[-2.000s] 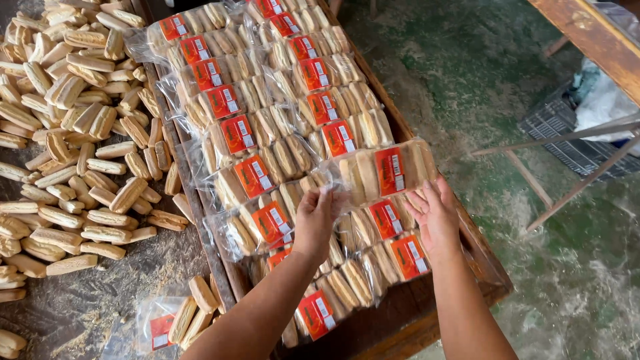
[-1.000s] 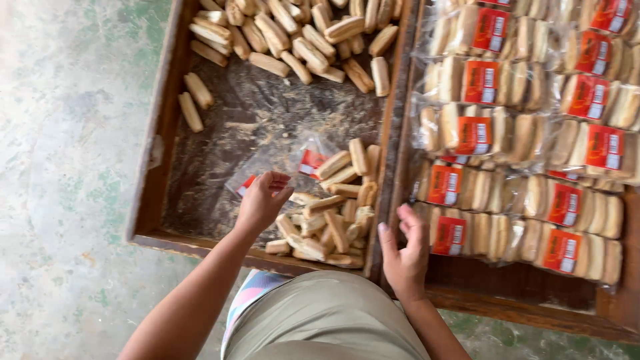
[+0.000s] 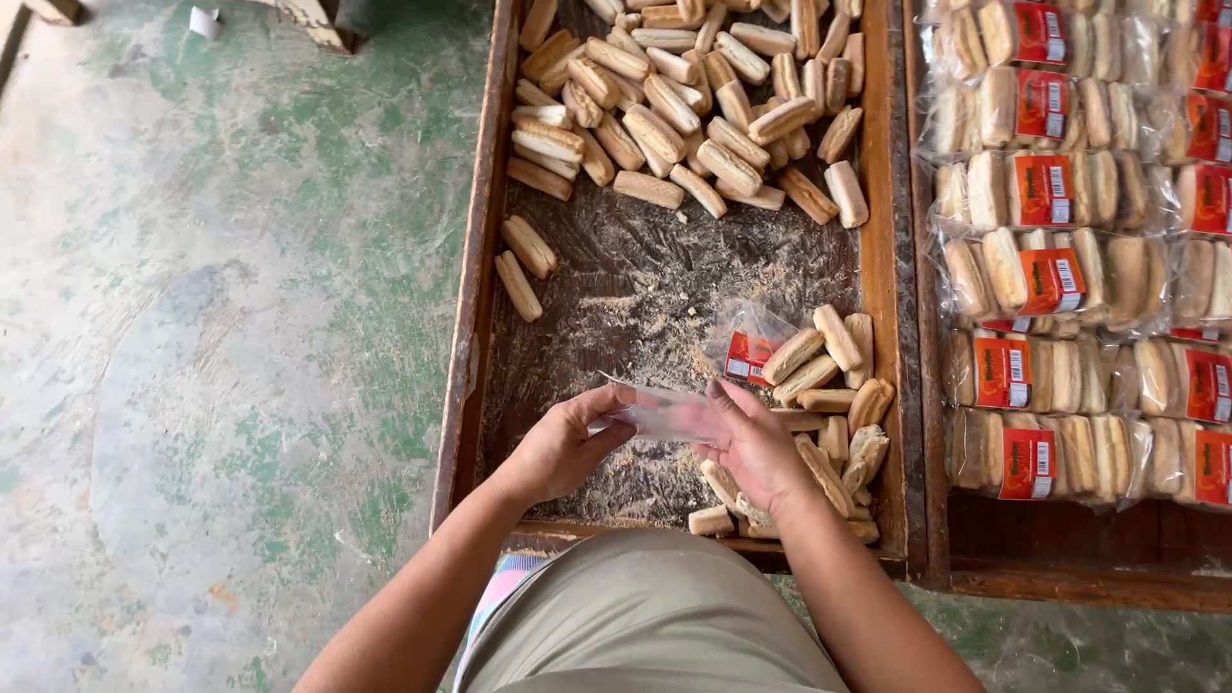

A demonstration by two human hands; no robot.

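Note:
An empty clear plastic bag [image 3: 669, 414] is stretched between my two hands above the near part of a wooden tray [image 3: 469, 318]. My left hand [image 3: 570, 438] pinches its left end between thumb and fingers. At the bag's right end, my right hand [image 3: 756, 443] holds it with the thumb on top. Just beyond my right hand, another clear bag with a red label [image 3: 751, 356] lies on the tray floor. Finger-shaped biscuits [image 3: 837, 404] are piled beside and partly behind my right hand. A larger heap of the same biscuits [image 3: 674, 115] fills the tray's far end.
To the right, a second wooden tray [image 3: 1078, 587] holds rows of filled biscuit bags with red labels [image 3: 1044, 279]. Two loose biscuits [image 3: 525, 265] lie near the left wall. Crumbs cover the tray floor. Wooden furniture legs [image 3: 322, 24] stand on the floor at the upper left.
Two seconds ago both hands held a filled bag over the packed rows; now they hold an empty one over the loose-biscuit tray. My right hand has come across from the tray divider. The view has swung left.

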